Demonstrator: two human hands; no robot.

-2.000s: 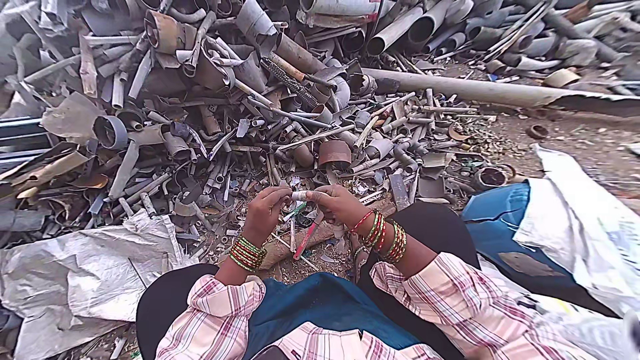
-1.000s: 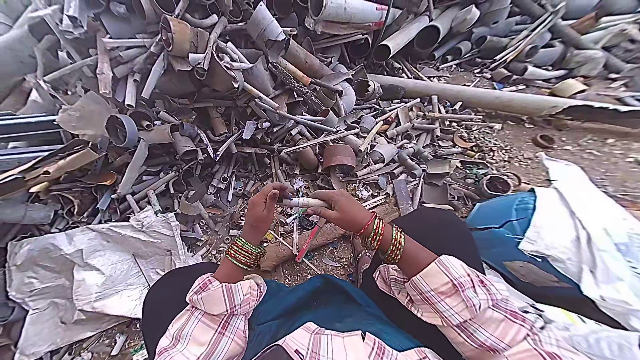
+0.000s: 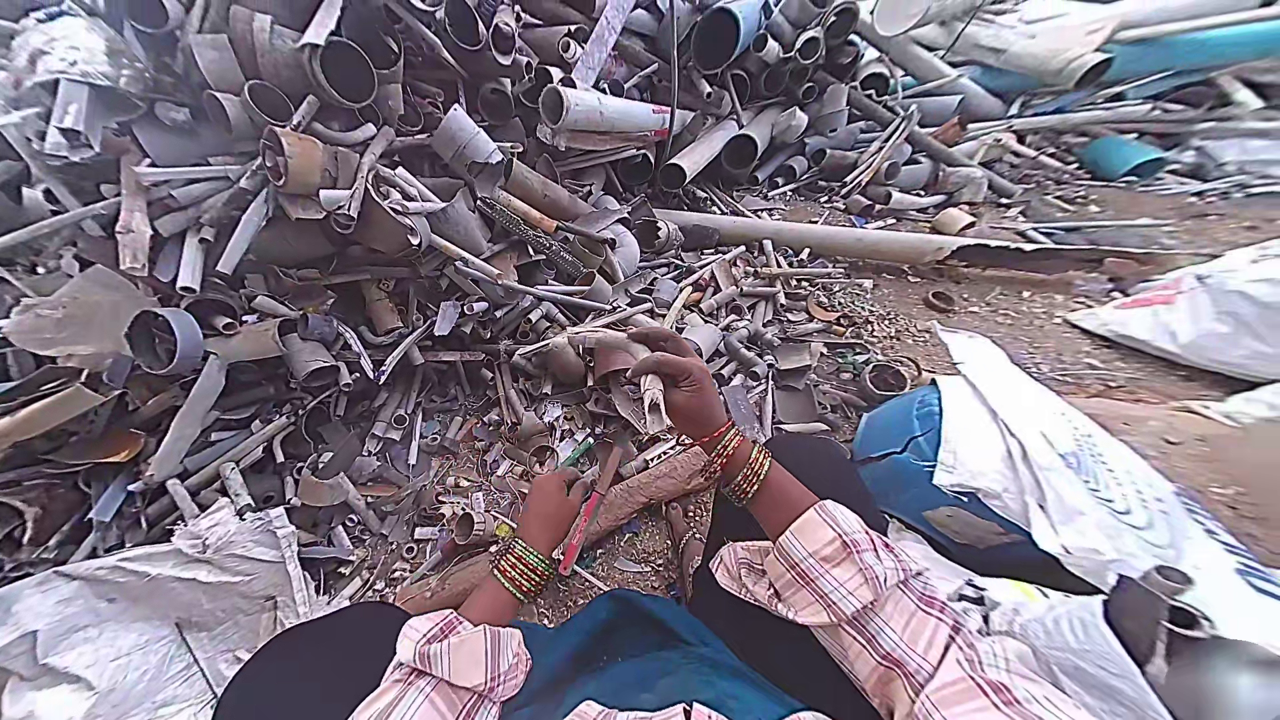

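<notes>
My right hand is raised over the scrap heap, its fingers closed around a pale piece of plastic pipe that points down toward me. Lower and to the left, my left hand is near the ground beside a flat tool with a red handle, whose upper end rests by a log. A small green piece shows just above the left fingers. Those fingers are partly hidden, so I cannot tell whether they grip anything. Bangles circle both wrists.
A large heap of scrap pipes spreads ahead and left. One long pipe lies across the ground behind. A white sheet lies at the left. A blue container and white sacks are at my right.
My hands were together on a short pale pipe piece; now they are apart. The left has dropped toward the red-handled tool, while the right has risen with a pipe piece. The view takes in more behind.
</notes>
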